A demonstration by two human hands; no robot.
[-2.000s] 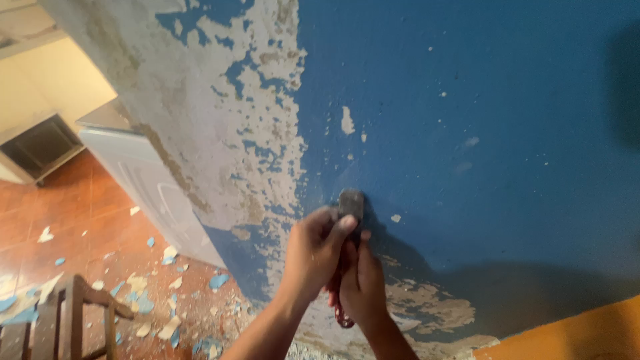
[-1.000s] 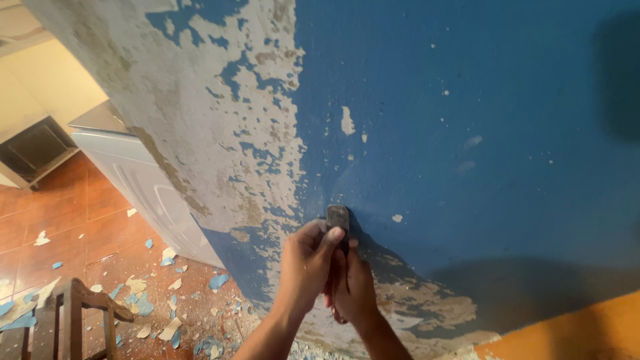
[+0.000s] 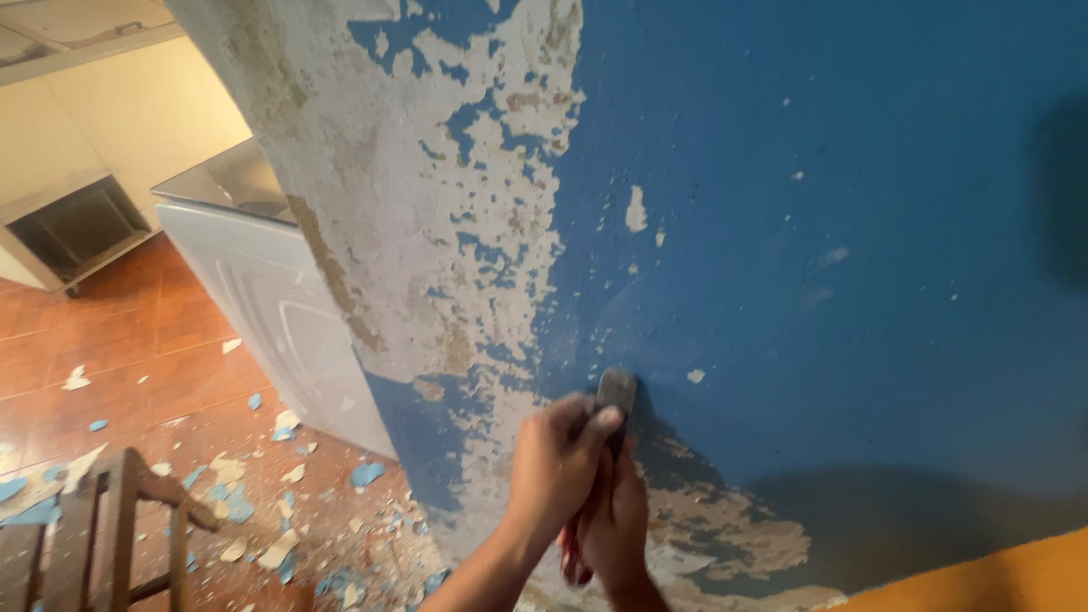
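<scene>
A scraper with a dark metal blade (image 3: 617,389) and a red handle lies against a wall painted blue (image 3: 807,255). My left hand (image 3: 559,455) grips it near the blade, thumb on the metal. Just below and to the right, my right hand (image 3: 619,510) is closed around the handle, whose red end shows beneath. The blade's tip touches the blue paint, or nearly so. Left of the blade runs a ragged band of bare, pale plaster (image 3: 365,170), and another stripped patch (image 3: 731,527) lies at lower right.
Paint flakes (image 3: 238,501) litter the reddish tiled floor (image 3: 110,340) at lower left, around a wooden chair or stool (image 3: 127,527). Beyond the wall's edge stand a white appliance (image 3: 272,314) and a cream cabinet with an open compartment (image 3: 76,229). An orange surface (image 3: 986,578) borders the bottom right.
Both hands and the scraper moved slightly down and left along the wall between the first two frames. Both hands still hold it.
</scene>
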